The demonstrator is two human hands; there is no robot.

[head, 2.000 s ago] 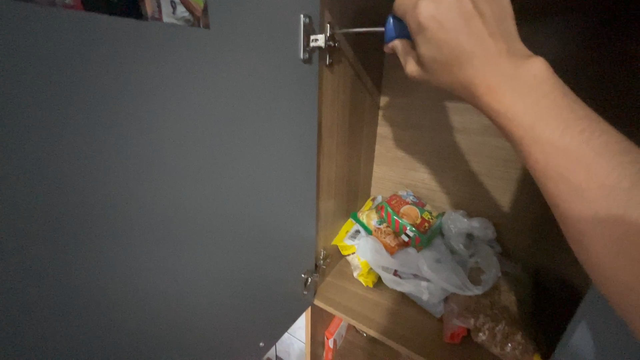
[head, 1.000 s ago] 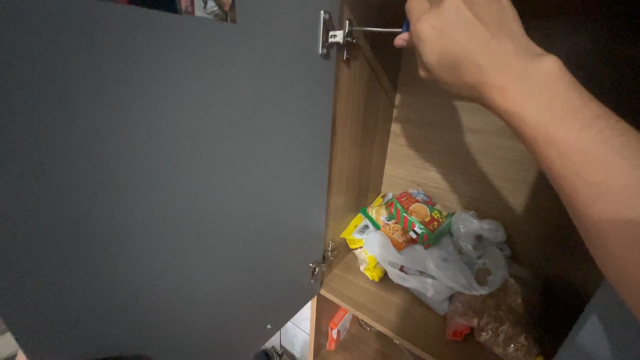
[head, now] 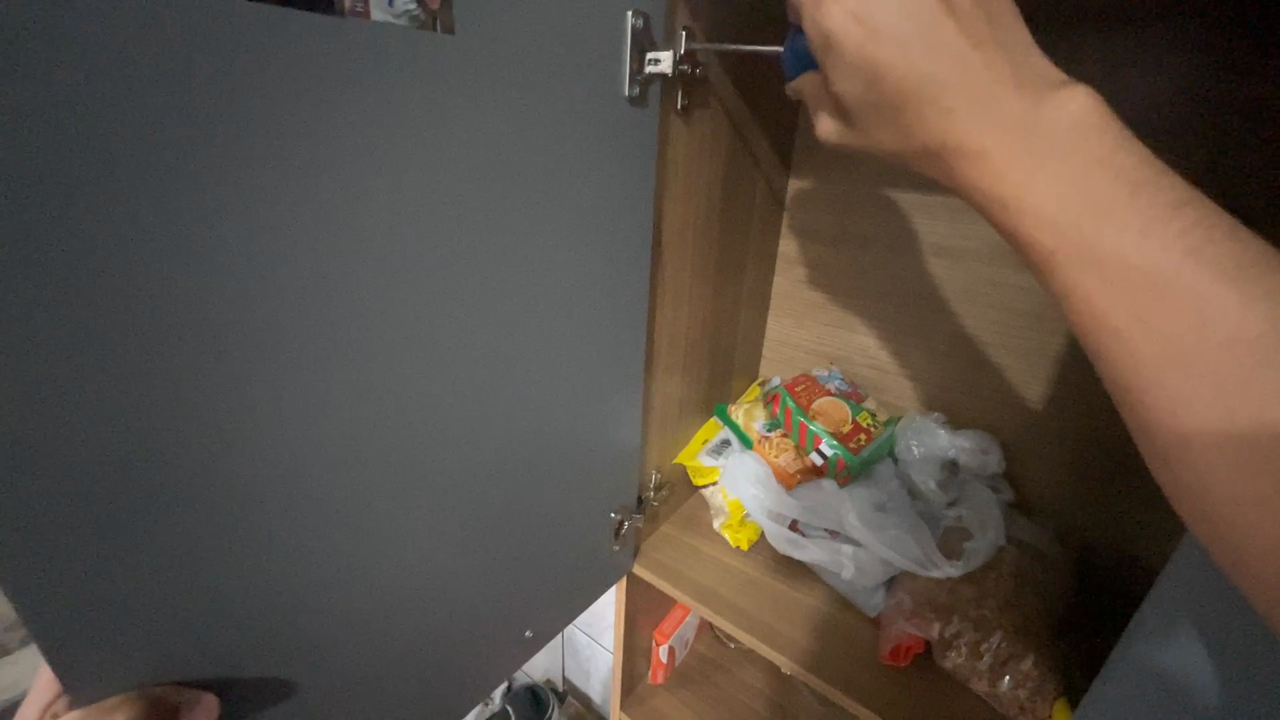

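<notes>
At the top right my right hand (head: 900, 80) grips a screwdriver by its blue handle (head: 798, 55). The thin metal shaft (head: 740, 47) points left, its tip at the mounting plate of the upper cabinet hinge (head: 660, 63). This hinge joins the grey cabinet door (head: 350, 350) to the wooden side panel (head: 705, 280). A lower hinge (head: 635, 515) sits near the door's bottom edge. My left hand (head: 140, 703) shows only in part at the bottom left, its fingers against the door's lower edge; the rest is out of view.
Snack packets (head: 830, 420), a white plastic bag (head: 860, 520) and a clear bag of brown food (head: 1000, 630) lie on the cabinet shelf (head: 740, 590). A red and white box (head: 672, 640) stands in the compartment below. Another grey door panel (head: 1190, 640) is at lower right.
My left hand has come into view at the door's bottom edge. The right hand stays by the upper hinge with the screwdriver. The view has shifted slightly.
</notes>
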